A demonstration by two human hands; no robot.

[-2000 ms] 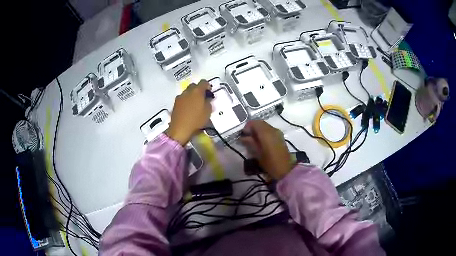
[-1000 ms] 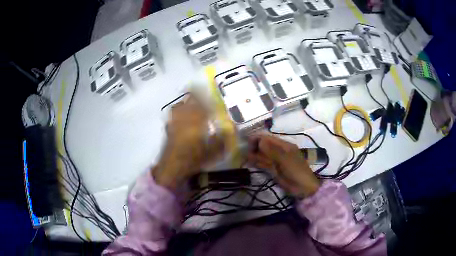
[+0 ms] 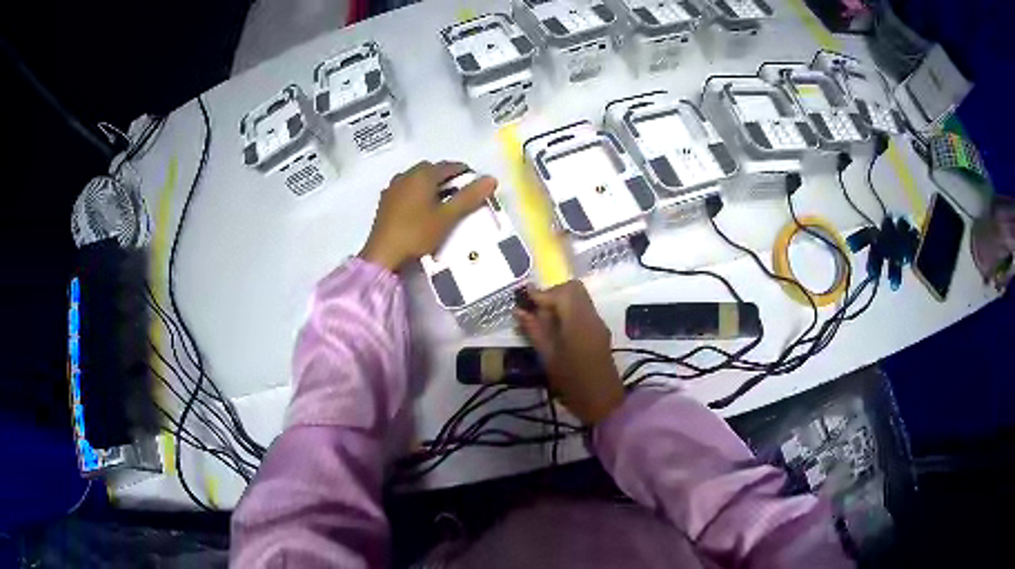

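A white device unit [image 3: 476, 262] lies on the table just left of the yellow tape line. My left hand [image 3: 421, 211] grips its far end, fingers over the top edge. My right hand [image 3: 570, 345] pinches a small black cable plug [image 3: 523, 298] at the unit's near right corner; whether it is inserted is hidden by the fingers. Another device unit [image 3: 599, 189] stands just right of the tape with a black cable at its near edge.
More white units [image 3: 685, 150] stand in rows behind and to the right. Two black bars [image 3: 685, 321] and tangled cables lie near the front. A yellow tape roll [image 3: 811, 260], phone [image 3: 940, 247] and connectors are at right. A meter bank [image 3: 111, 356] and mini fan [image 3: 109, 213] are at left.
The view has shifted, so the table appears further right. My left hand, blurred before, now holds the unit left of the tape. My right hand has come to that unit's near edge with a plug.
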